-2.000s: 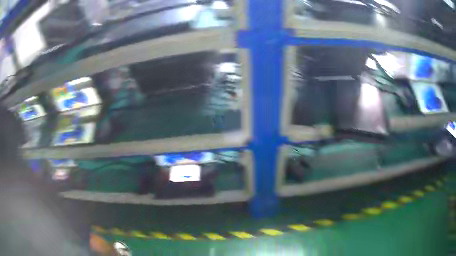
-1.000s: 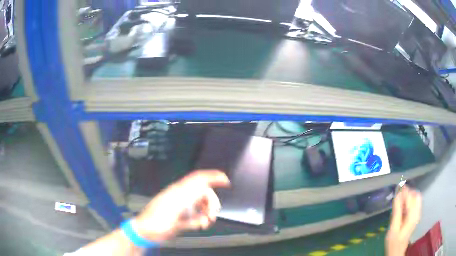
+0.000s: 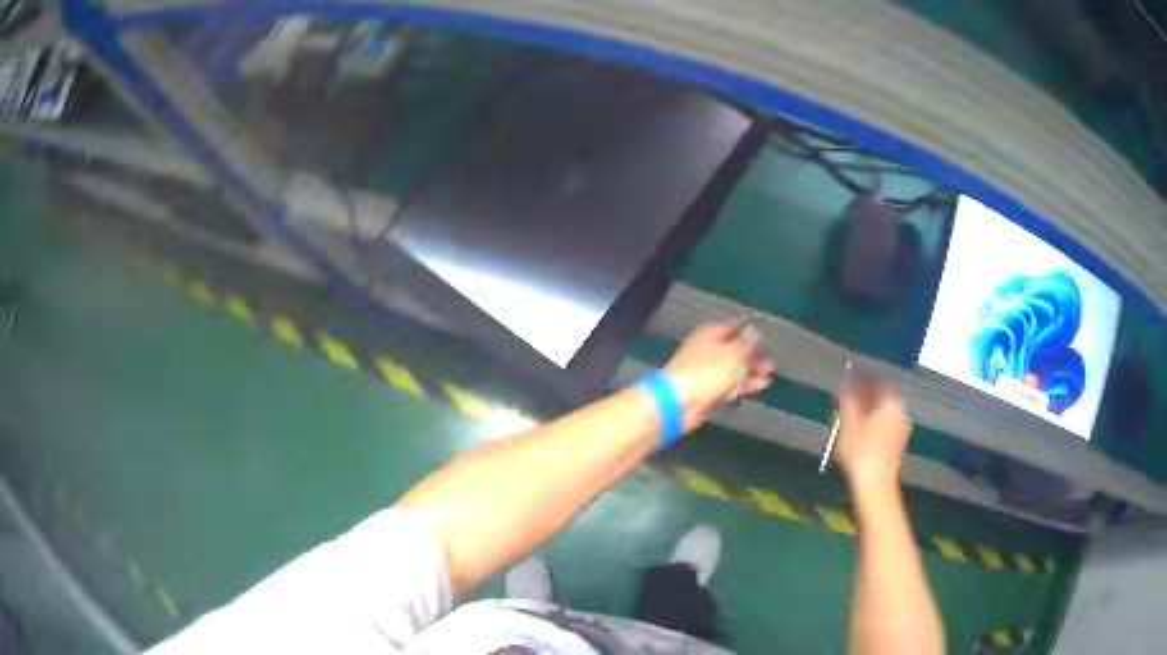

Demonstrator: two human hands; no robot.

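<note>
My left hand [image 3: 723, 365], with a blue wristband, is in front of the shelf rail. Its fingers are pinched on a small pale piece [image 3: 750, 335], too blurred to name. My right hand [image 3: 874, 429] is to its right, its fingers closed on a thin pale stick [image 3: 832, 439] that points down. A lit screen [image 3: 1024, 320] with blue swirl wallpaper stands on the shelf behind and right of my right hand. A grey closed laptop [image 3: 576, 192] lies at the left, its corner overhanging the shelf edge. Neither hand touches the screen or laptop.
A dark power adapter [image 3: 873, 250] with cables lies on the green mat between laptop and screen. The ribbed rail [image 3: 1024, 96] of an upper shelf crosses above. A blue upright [image 3: 211, 166] is at the left. Yellow-black tape [image 3: 397, 375] runs along the green floor.
The view has tilted down and turned. My left hand has moved from over the closed laptop to the right, near my right hand. The pale stick now shows clearly in my right hand.
</note>
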